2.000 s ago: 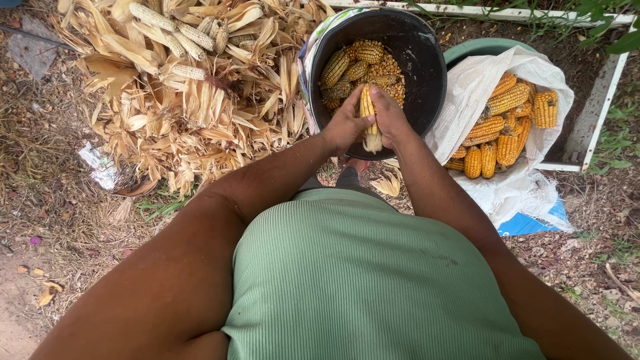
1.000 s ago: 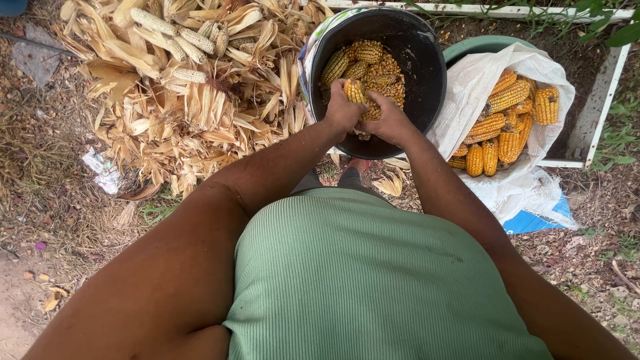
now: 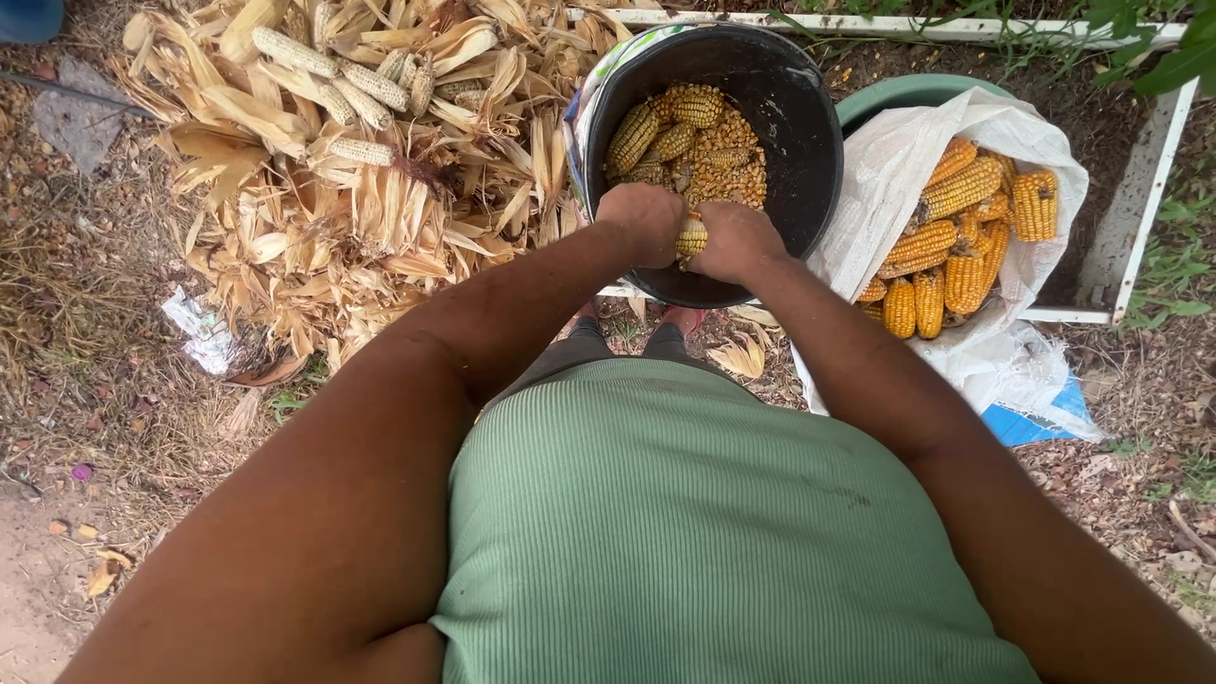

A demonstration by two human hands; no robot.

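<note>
Between both hands, over the near part of a black bucket, is an ear of yellow corn. My left hand grips its left side, and my right hand grips its right side; the fingers hide most of the ear. Below them in the bucket lie several corn ears and loose corn kernels. A patterned cloth or bag wraps the bucket's left outer side.
Dry corn husks with bare corncobs are heaped at left. At right, a white woven sack full of yellow ears rests in a green tub. A white metal frame lies around it.
Two seconds ago an ear stood lengthwise between my hands near the bucket's edge. One second ago the hands were tilted about an ear; now both fists close around one, with only its middle showing.
</note>
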